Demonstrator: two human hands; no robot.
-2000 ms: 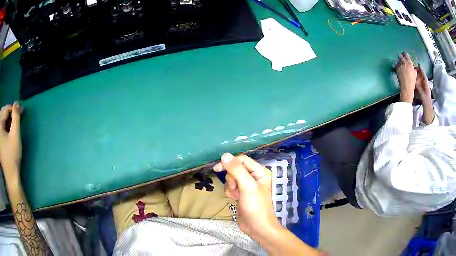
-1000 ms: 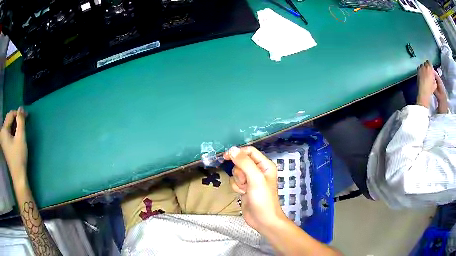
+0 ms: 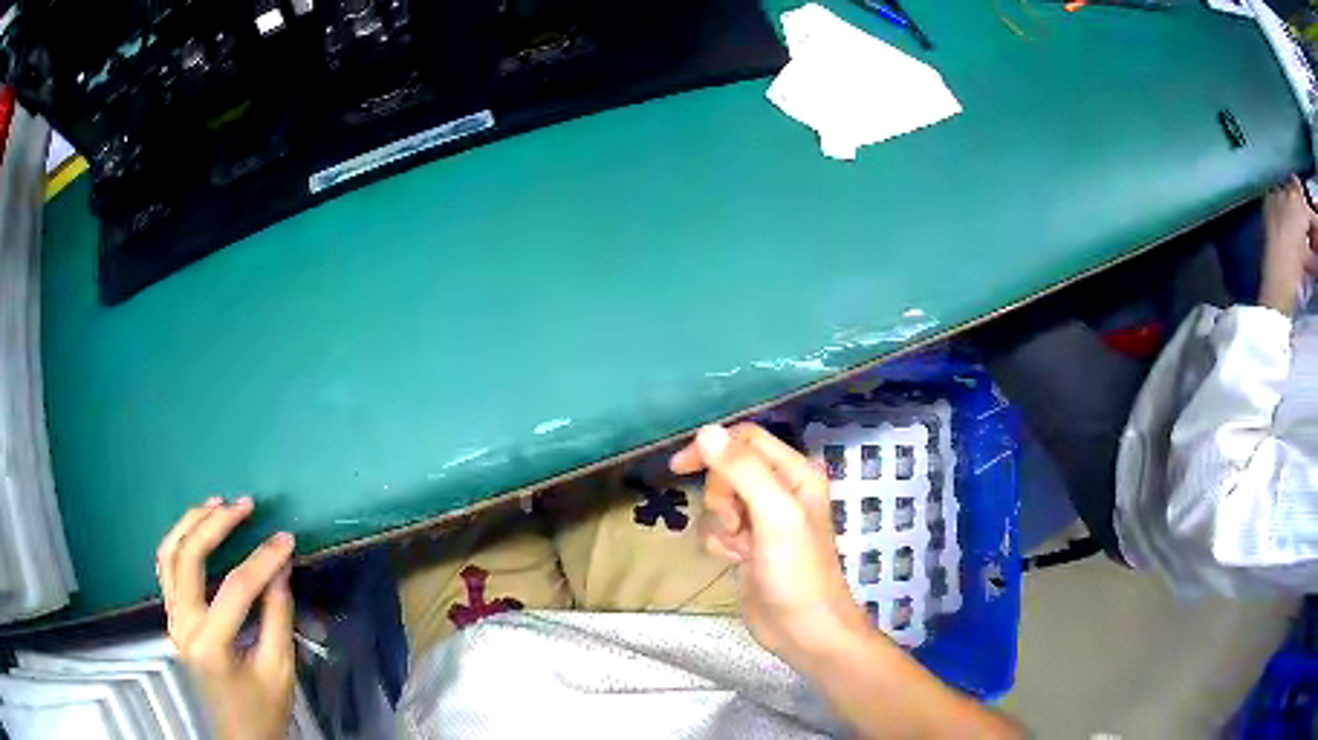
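My left hand (image 3: 231, 600) is at the front edge of the green mat at the lower left, fingers apart, nothing seen in it. My right hand (image 3: 766, 535) is over my lap just below the mat edge, fingers curled and thumb and index tips together; no film shows between them. Clear film scraps (image 3: 824, 354) lie stuck along the mat's front edge, above and right of my right fingertips. A smaller shiny scrap (image 3: 552, 427) is on the edge to the left.
The black fixture (image 3: 578, 65) spans the back left of the green mat (image 3: 477, 304). A white paper piece (image 3: 860, 87) is right of it. White foam sheets (image 3: 29, 390) stand far left. A blue crate (image 3: 992, 535) with a pale grid tray (image 3: 872, 492) sits below. A person's sleeve (image 3: 1229, 448) is at right.
My left hand has come from the far left side to the front edge. The clear film seen by my right fingertips a second ago is gone from there. The view has shifted slightly.
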